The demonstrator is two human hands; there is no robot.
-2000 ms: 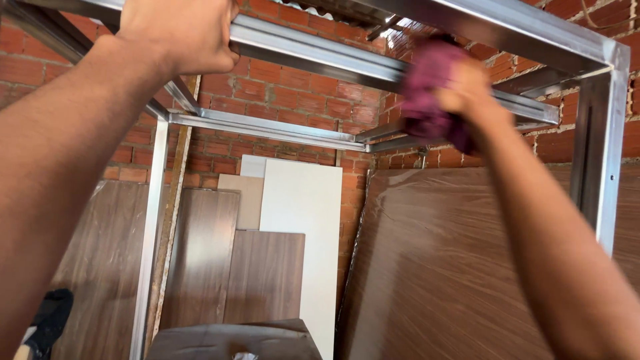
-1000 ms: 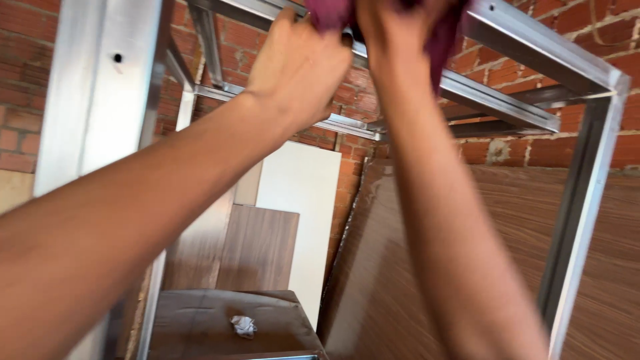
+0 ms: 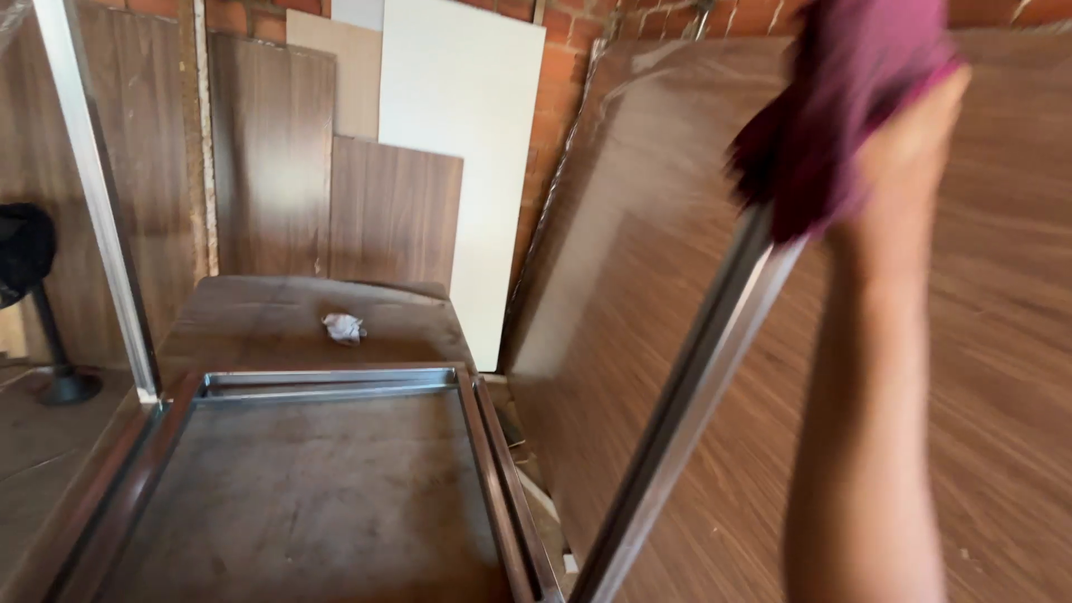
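Raised at the upper right, my right hand grips a maroon cloth, blurred by motion. The cloth lies over the upper visible part of a metal upright of the frame. My left hand is outside the view. A second metal upright rises at the left. The frame's lower rectangle of metal profiles rests on a dark worktable. A crumpled whitish wad lies on the table beyond the rectangle.
Wood-look panels and a white panel lean on the brick wall behind. A large wrapped wood-look panel leans along the right side. At the left stands a black object on a round base.
The view has tilted down a lot. My right hand, with the cloth, has gone from the frame's top bars to the right upright. My left hand, on a top bar before, has left the view.
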